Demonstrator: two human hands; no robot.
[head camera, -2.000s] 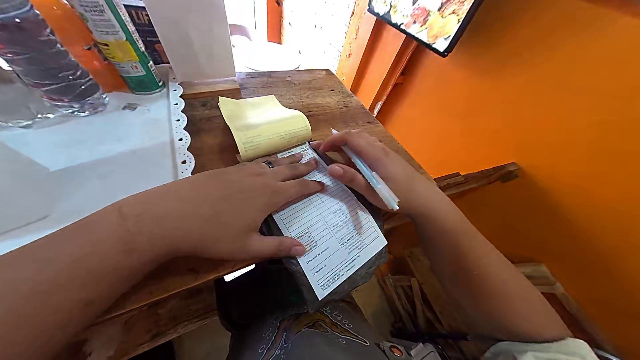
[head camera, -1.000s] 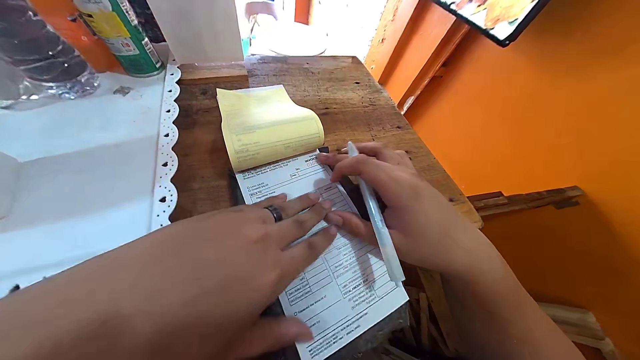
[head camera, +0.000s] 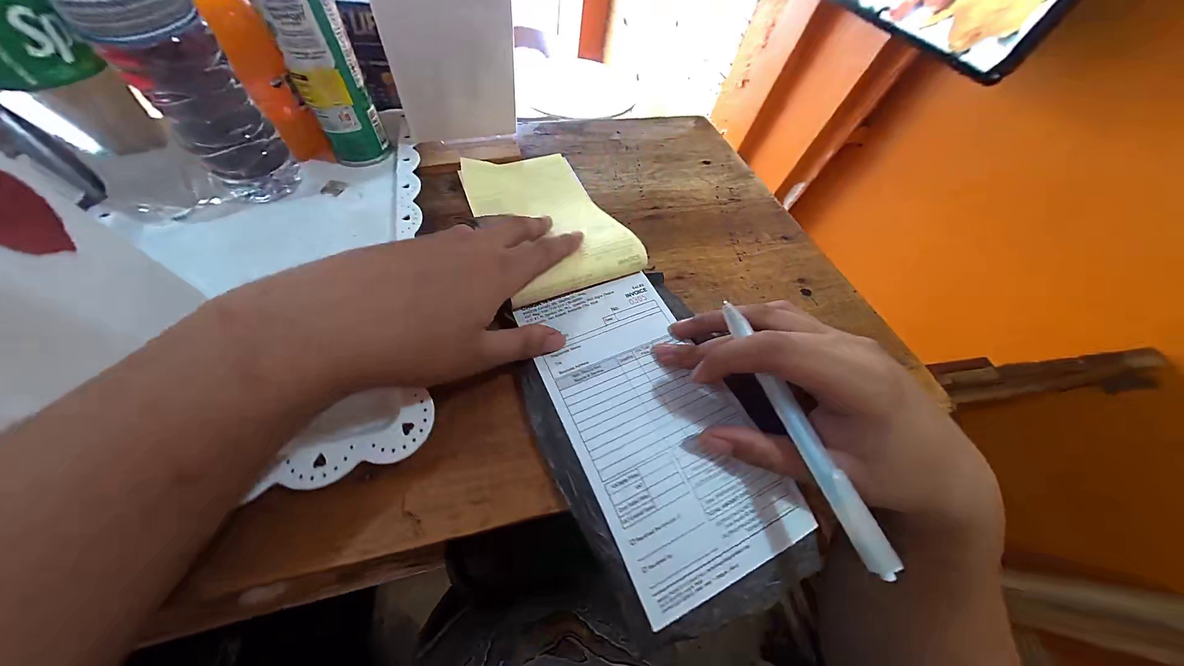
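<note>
A white printed invoice form (head camera: 638, 416) lies on a dark grey backing (head camera: 564, 453) that reaches past the table's front edge. Folded back above it are the pad's yellow sheets (head camera: 555, 208). My left hand (head camera: 462, 296) rests flat across them, fingertips on the yellow paper and thumb on the form's upper left. With a pale, translucent pen (head camera: 814, 444) held between its fingers, my right hand (head camera: 832, 398) touches the form's right side. The pen points up and away from the paper.
A wooden table (head camera: 684, 176) carries the pad. On a white scalloped cover (head camera: 370, 425) at left stand a clear plastic bottle (head camera: 208, 111), an orange bottle (head camera: 277, 83) and a green and white can (head camera: 338, 83). An orange wall (head camera: 1017, 231) rises at right, with a wooden bar (head camera: 1045, 375) beside the table.
My left hand has moved up from the middle of the form onto the folded yellow sheets, uncovering the printed lines. The pen remains in my right hand.
</note>
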